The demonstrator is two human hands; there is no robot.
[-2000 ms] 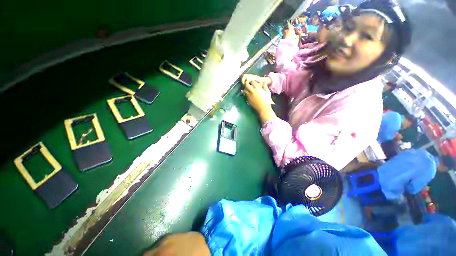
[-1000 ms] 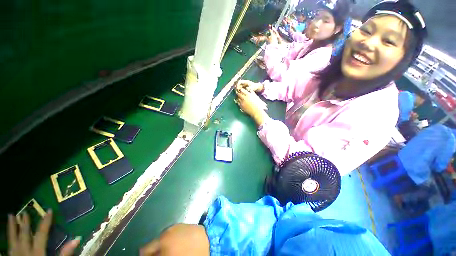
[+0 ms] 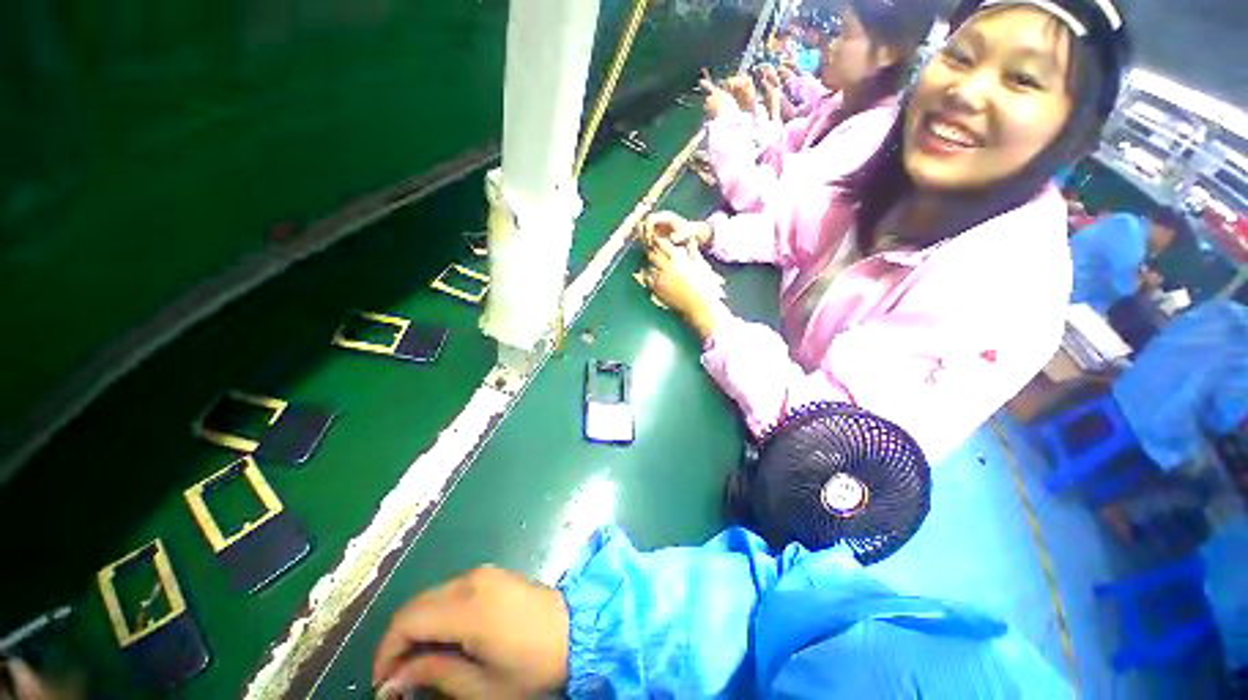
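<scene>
Several yellow-edged phone housings (image 3: 260, 540) with dark lower halves lie in a row on the green conveyor belt (image 3: 82, 492). A separate housing (image 3: 609, 421), with a dark frame and a pale lower part, lies mid-bench. My right hand (image 3: 479, 632) is at the bottom centre over the bench, fingers curled down. Its fingertips are partly cut off, with something dark beneath them that is not clear. My left hand (image 3: 22, 684) shows only as a small blurred part at the lower left corner. A thin greyish edge (image 3: 36, 626) lies just above it, too blurred to name.
The chipped bench rail (image 3: 424, 492) separates belt and bench (image 3: 684, 472). A thick white post (image 3: 537, 164) stands at the rail beside a yellow cord (image 3: 612, 89). A black desk fan (image 3: 842, 486) is beside my right forearm. A person in pink (image 3: 903, 301) sits at the right.
The belt housings have shifted up and away along the belt. My left hand, spread over a housing a second ago, is now mostly out at the lower left. My right hand shows more fully, fingers curled.
</scene>
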